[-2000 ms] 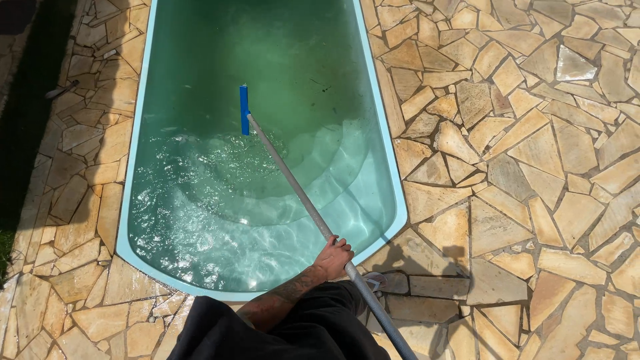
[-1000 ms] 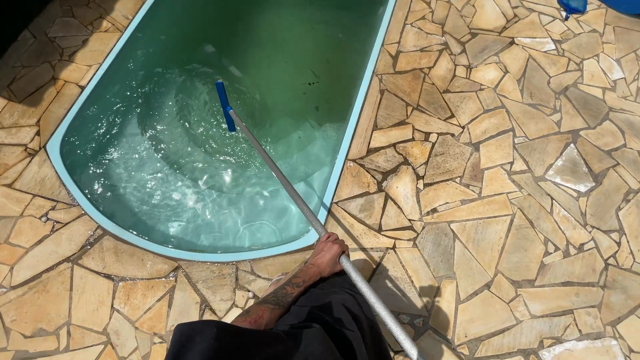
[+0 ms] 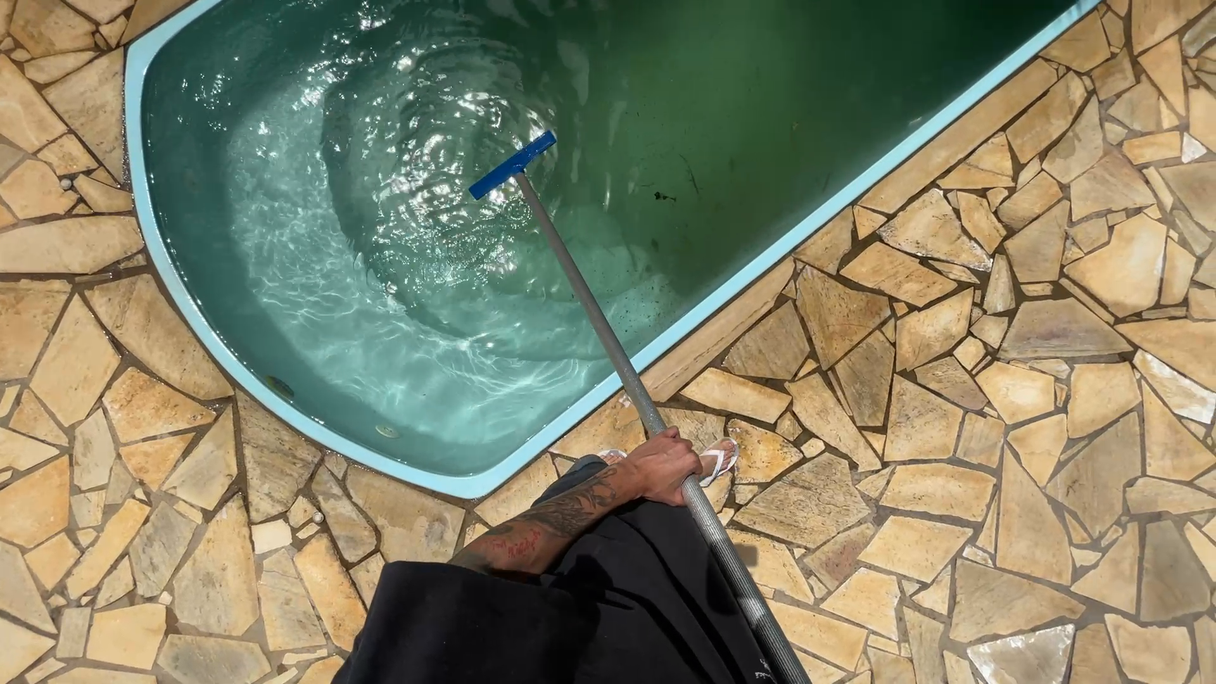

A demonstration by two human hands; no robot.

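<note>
My left hand [image 3: 668,465] grips a long grey metal pole [image 3: 594,309], its tattooed forearm coming in from the lower left. At the pole's far end is a blue pool brush head [image 3: 513,164], slanted, over the rippled water at the rounded end of the pool. Whether the brush touches the surface I cannot tell. The pole crosses above the light blue pool rim [image 3: 774,252] and leaves the view at the bottom edge. My right hand is out of view.
Greenish pool water [image 3: 760,114] holds dark debris specks [image 3: 665,197]. Pale curved steps [image 3: 313,256] show under it. Irregular stone paving [image 3: 950,427] surrounds the pool. A foot in a white flip-flop [image 3: 719,460] stands close to the rim, and dark cloth [image 3: 570,617] covers the lower middle.
The view has turned strongly. The blue brush head, nearly upright in the earlier views, now slants the other way. My left hand has kept its grip on the pole.
</note>
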